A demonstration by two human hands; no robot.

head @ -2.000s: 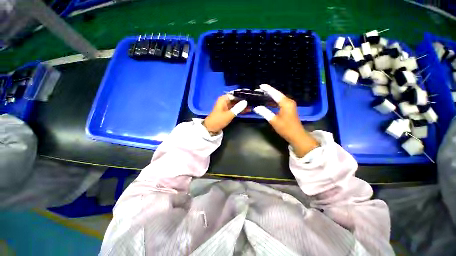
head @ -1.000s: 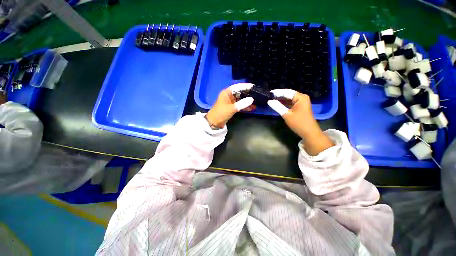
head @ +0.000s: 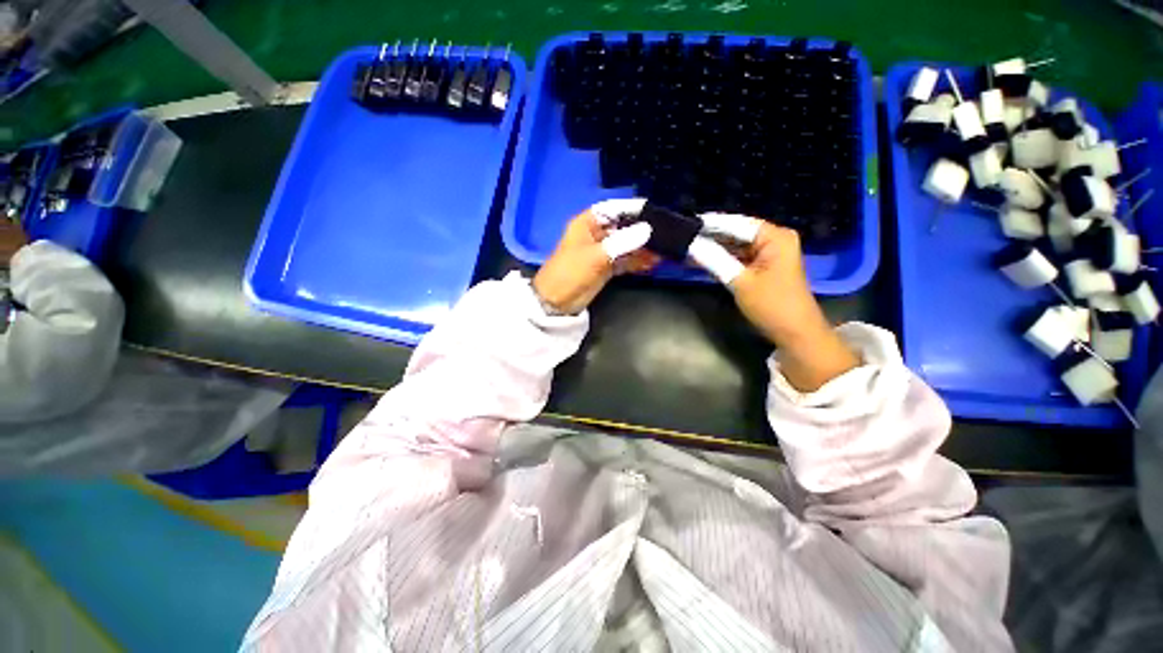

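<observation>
A small black piece is held between both hands over the front edge of the middle tray. My left hand grips its left end with white-capped fingertips. My right hand grips its right end, also with white finger cots. The fingers cover both ends, so I cannot tell whether a core is inside. Close rows of black housings fill most of the middle tray.
The left blue tray holds a short row of assembled units at its far end. The right tray holds jumbled white-and-black cores. A clear box and a neighbour's sleeve are at left. A green conveyor runs behind.
The black piece has turned between my fingers and now shows a broader dark face. Both hands remain on it. The trays sit slightly higher and further right in view.
</observation>
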